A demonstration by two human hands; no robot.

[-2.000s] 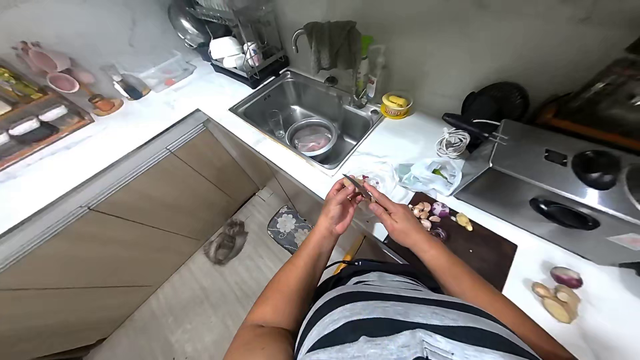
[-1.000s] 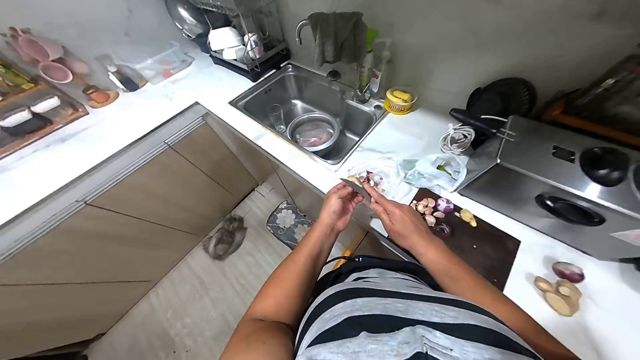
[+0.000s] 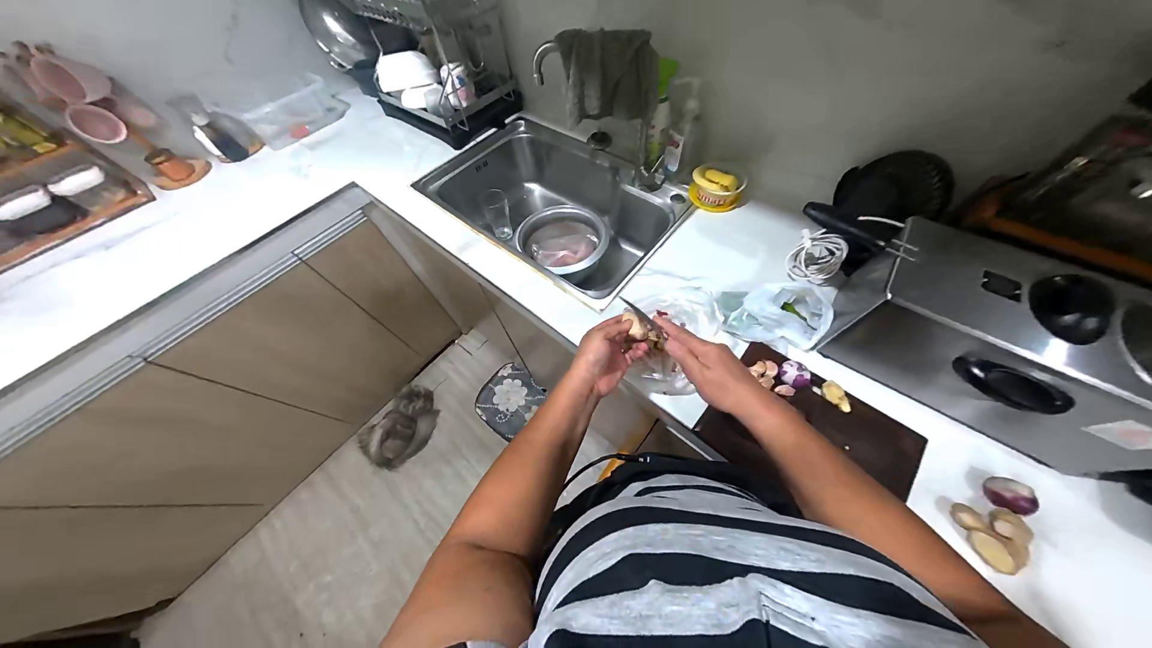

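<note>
Between my hands, over the counter's front edge, is a small pale piece of ginger root [image 3: 635, 325], pinched in the fingers of my left hand [image 3: 607, 356]. My right hand [image 3: 706, 364] grips a small knife [image 3: 637, 313], its blade against the piece. Below the hands lies a clear plastic bag [image 3: 670, 373] with peelings. On the dark cutting board [image 3: 864, 445], right of my right hand, rest garlic cloves [image 3: 765, 371], a purple onion [image 3: 795, 373] and peeled ginger [image 3: 836, 396]. The knife's handle is hidden in my right hand.
The steel sink [image 3: 630, 216] behind holds a metal bowl [image 3: 562, 241] and a glass [image 3: 497, 214]. Another plastic bag [image 3: 801, 310] lies beside the steel stove [image 3: 981, 360]. Unpeeled ginger [image 3: 997, 544] and an onion half [image 3: 1010, 495] sit on the right counter. A cat [image 3: 400, 427] is on the floor.
Both hands stay close together over the counter edge. The fingers and the knife have shifted slightly, and more of the pale ginger shows now.
</note>
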